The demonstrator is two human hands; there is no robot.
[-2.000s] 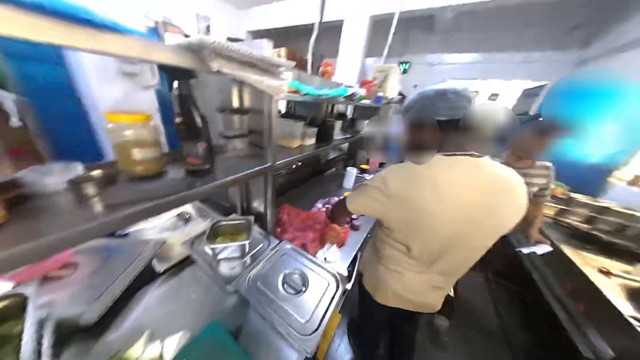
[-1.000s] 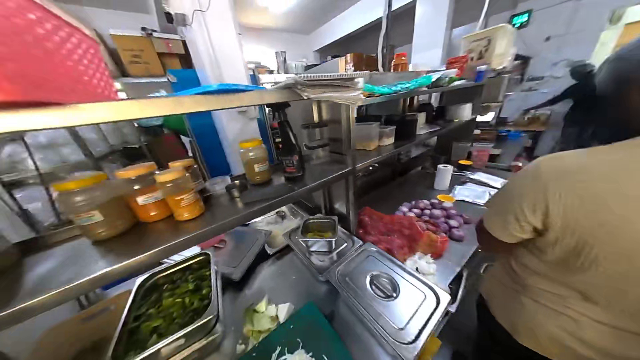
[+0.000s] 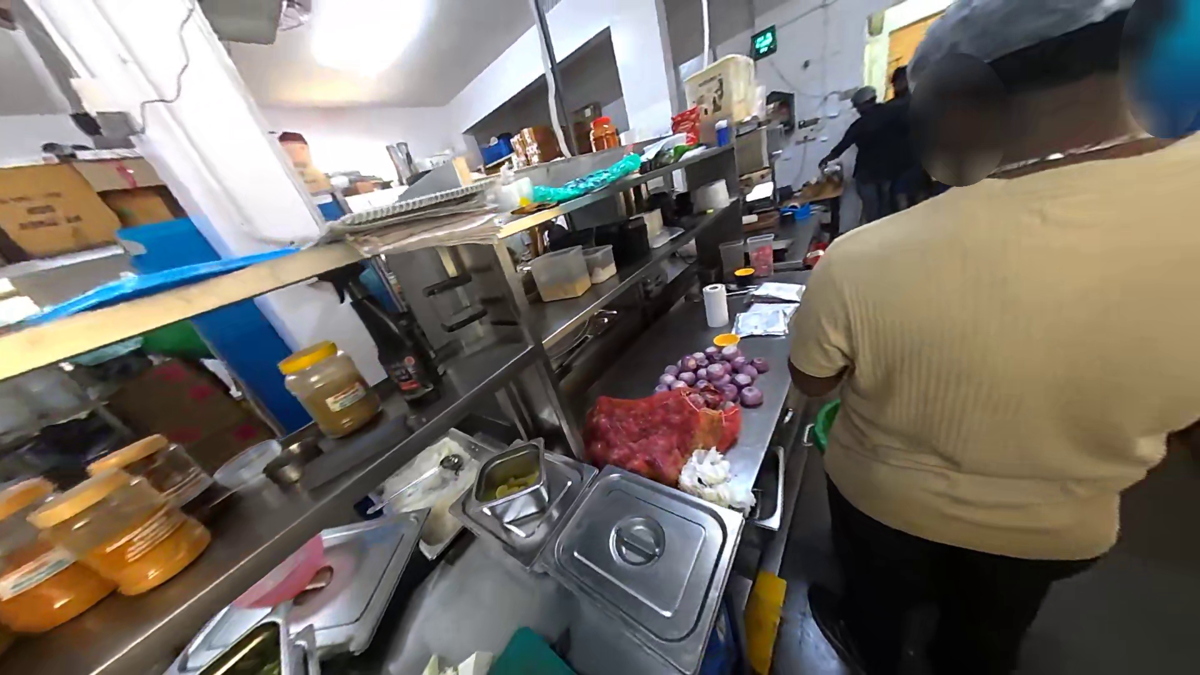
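Neither my left hand nor my right hand shows in the head view. Low in the middle, a lidded steel food pan (image 3: 647, 553) stands beside a smaller steel container (image 3: 511, 480) with greenish pieces in it. Behind the lidded pan lies a red mesh sack (image 3: 647, 433), with a heap of purple onions (image 3: 717, 370) past it on the steel counter. A crumpled white bundle (image 3: 711, 476) lies against the sack. The corner of a green cutting board (image 3: 530, 656) shows at the bottom edge, with pale vegetable pieces (image 3: 459, 666) beside it.
A person in a tan shirt (image 3: 984, 356) stands close on the right, back turned. A steel shelf (image 3: 441, 389) along the left holds a jar with a yellow lid (image 3: 330, 389), a dark bottle (image 3: 398, 347) and orange spice jars (image 3: 122, 534). Two people (image 3: 867, 141) stand far back.
The view has swung about. The person in the tan shirt, earlier with an arm reaching to the red sack, now stands farther right of it, and the onions behind it show plainly.
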